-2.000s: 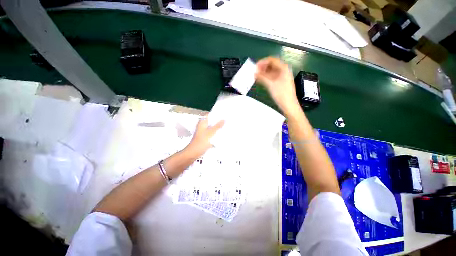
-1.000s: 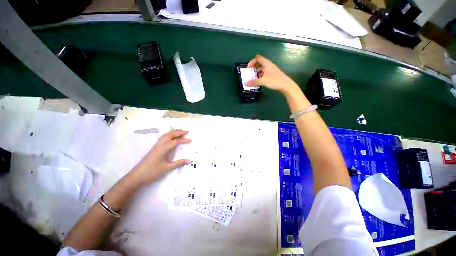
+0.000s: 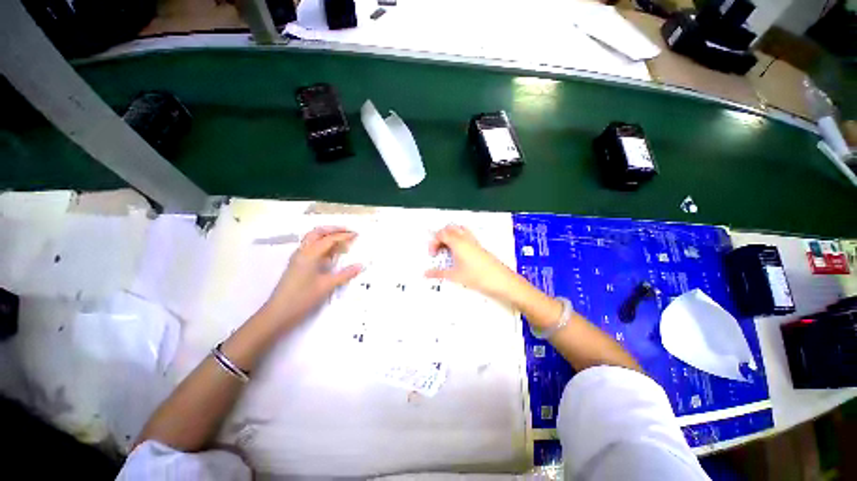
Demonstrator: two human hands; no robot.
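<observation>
Label sheets (image 3: 399, 315) lie on the white bench in front of me, printed in a grid with small dark marks. My left hand (image 3: 318, 268) is at their upper left edge, fingers apart. My right hand (image 3: 460, 258) is at their upper right edge, fingers bent; whether it grips the sheet is unclear. On the green conveyor, a black product box (image 3: 495, 147) and another to its right (image 3: 625, 155) carry white labels. A black box to the left (image 3: 323, 121) shows no label. A curled white backing paper (image 3: 395, 146) lies between boxes.
A blue printed sheet (image 3: 601, 272) lies at right, with a white rounded offcut (image 3: 703, 336) and a small black part (image 3: 636, 302). Black boxes (image 3: 763, 280) stand beyond it. A grey metal post (image 3: 113, 113) crosses the upper left. Crumpled clear film (image 3: 127, 329) lies at left.
My right hand has left the labelled box and come back to the label sheets. The boxes and backing paper on the conveyor have shifted right. The backing paper was let go earlier.
</observation>
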